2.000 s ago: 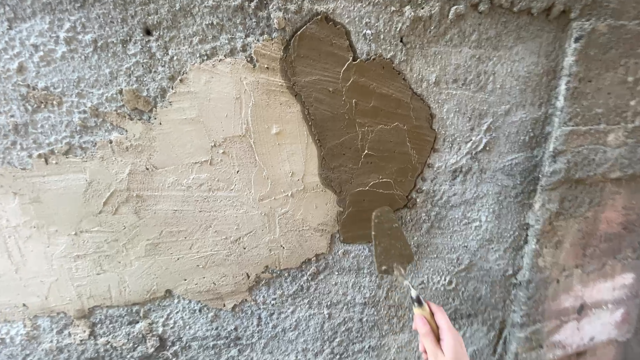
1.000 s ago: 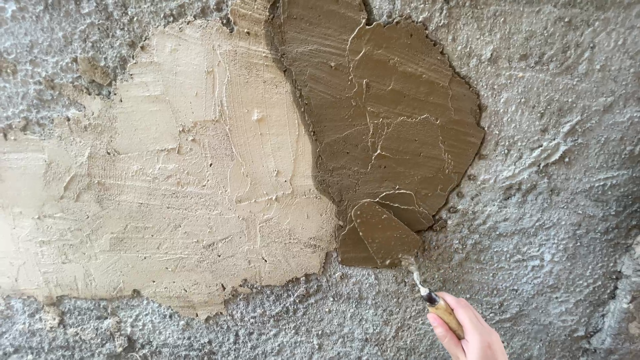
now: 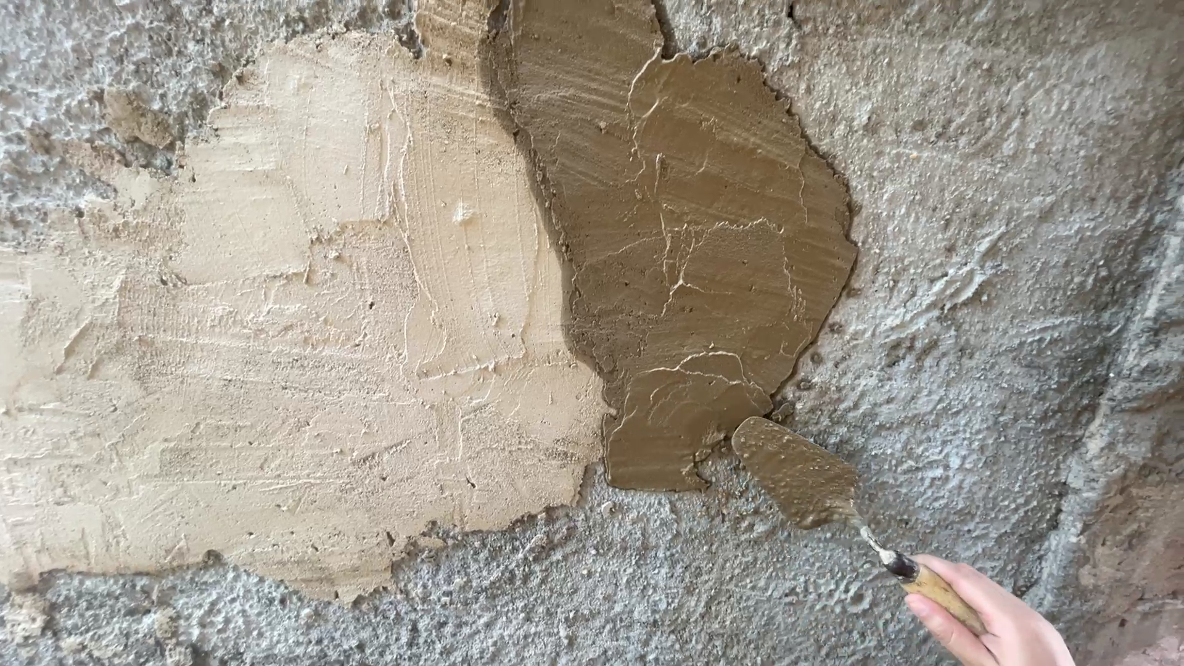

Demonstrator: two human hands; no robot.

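Note:
My right hand [image 3: 994, 615], at the lower right, grips the wooden handle of a pointing trowel [image 3: 797, 472]. The blade is coated with wet brown plaster, and its tip lies beside the lower right edge of a dark, wet plaster patch [image 3: 703, 240]. That patch has ridges and thin raised lines, and narrows at its bottom end. Directly left of it, and touching it, spreads a paler, drier-looking plaster area [image 3: 324, 370] with trowel marks. My left hand is out of the frame.
Rough grey wall [image 3: 943, 370] surrounds both plastered areas. A raised vertical ridge [image 3: 1087, 472] runs down the right side, with reddish-brown wall [image 3: 1133, 555] beyond it. A small brown lump [image 3: 139, 117] sticks to the wall at the upper left.
From lying over the bottom of the wet patch one second ago, the trowel has shifted right, off its edge. The view has moved closer since the first frame.

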